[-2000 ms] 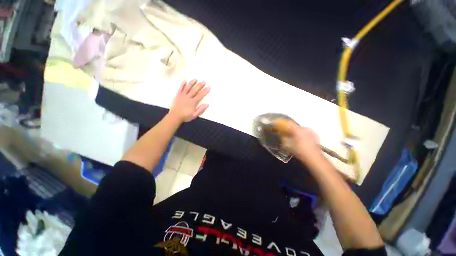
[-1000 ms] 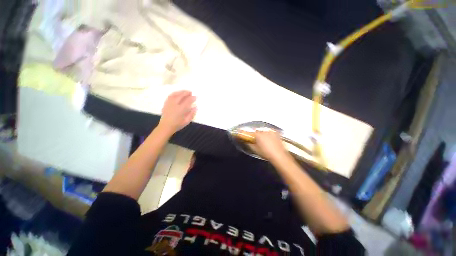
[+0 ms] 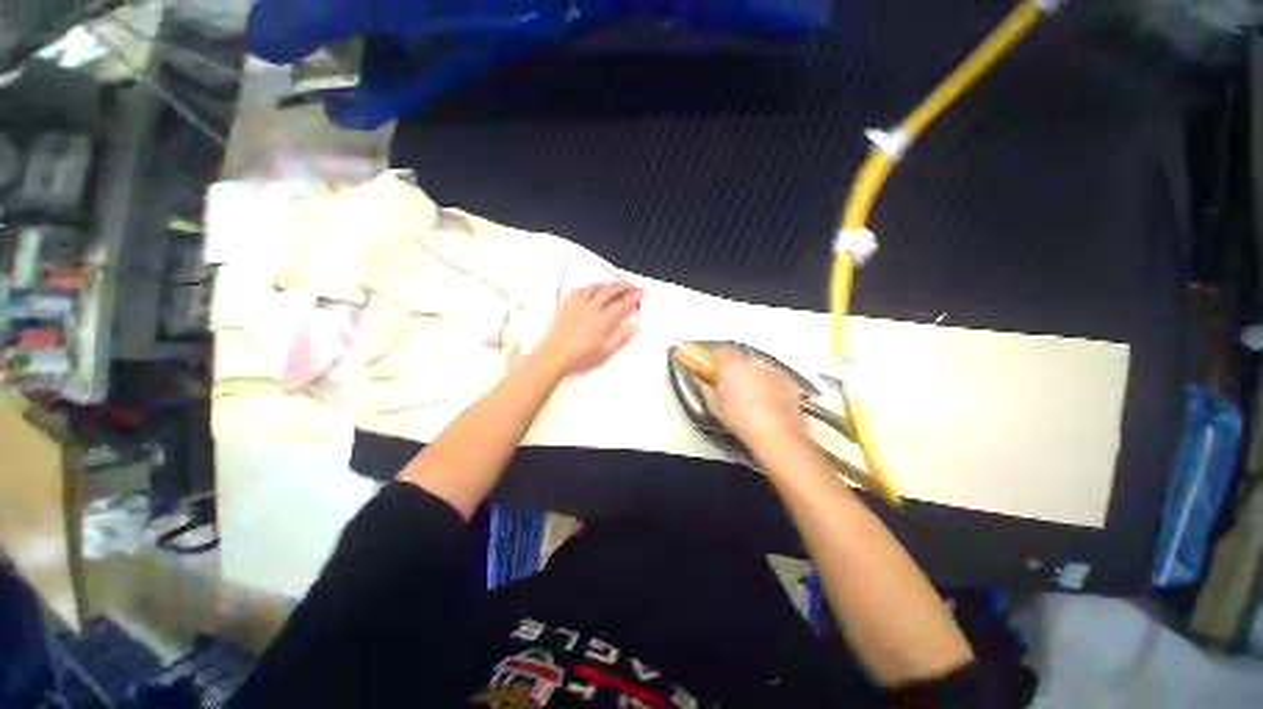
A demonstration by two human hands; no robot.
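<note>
A long cream trouser leg [image 3: 997,416] lies across the black ironing table cover [image 3: 693,166], its straight hem at the right and crumpled folds at the left. My right hand [image 3: 755,399] is closed around the orange handle of the steam iron [image 3: 688,395], which rests on the middle of the cloth, tip towards the left. My left hand [image 3: 593,327] lies on the cloth left of the iron, palm down, fingers slightly spread. The yellow steam hose [image 3: 841,277], tied with white rag knots, runs from the top down to the iron's rear.
A blue padded shape [image 3: 554,35] lies along the far edge. A pink cloth piece [image 3: 319,346] is among the folds at the left, above the white side board [image 3: 277,513]. A blue plastic packet [image 3: 1198,485] is at the right end. A slatted blue basket [image 3: 515,544] shows below the near edge.
The view has turned and shifted, showing the far edge. The iron has moved from the near edge onto the middle of the cloth. My left hand has moved farther onto the cloth, fingers now extended.
</note>
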